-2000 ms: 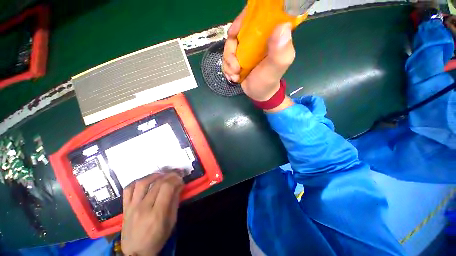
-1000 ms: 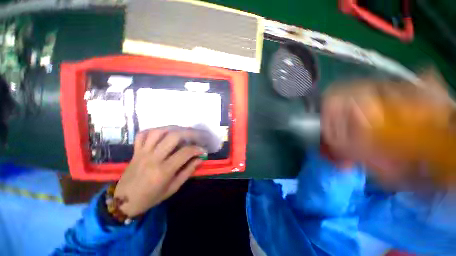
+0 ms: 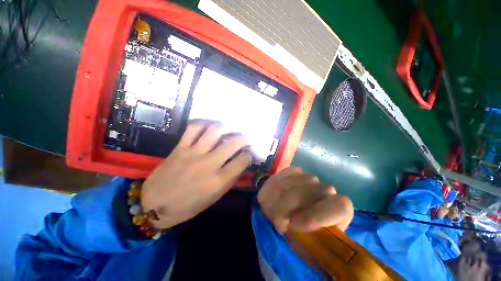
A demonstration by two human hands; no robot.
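The opened tablet [image 3: 184,129] lies in a red holding frame [image 3: 88,93]. Its shiny white battery [image 3: 236,104] is at the right and the mainboard [image 3: 151,82] with silver plates at the left, with an orange-gold patch [image 3: 142,31] at the corner. My left hand [image 3: 192,178] rests on the battery's lower part, fingers bent; its fingertips are partly hidden. My right hand [image 3: 305,200] grips the yellow-orange electric screwdriver [image 3: 343,255] near its front; its dark tip is at the frame's lower right corner.
The ruled adhesive strip sheet [image 3: 274,35] lies behind the frame. The round mesh screw dish [image 3: 345,104] is to its right. A worn white rail [image 3: 384,107] separates the bench from the conveyor, where another red frame [image 3: 409,60] lies. Blue-sleeved people sit at the right.
My right hand has brought the screwdriver from the right side down to the frame's lower right corner. My left hand stays over the battery. The camera view has turned and come closer.
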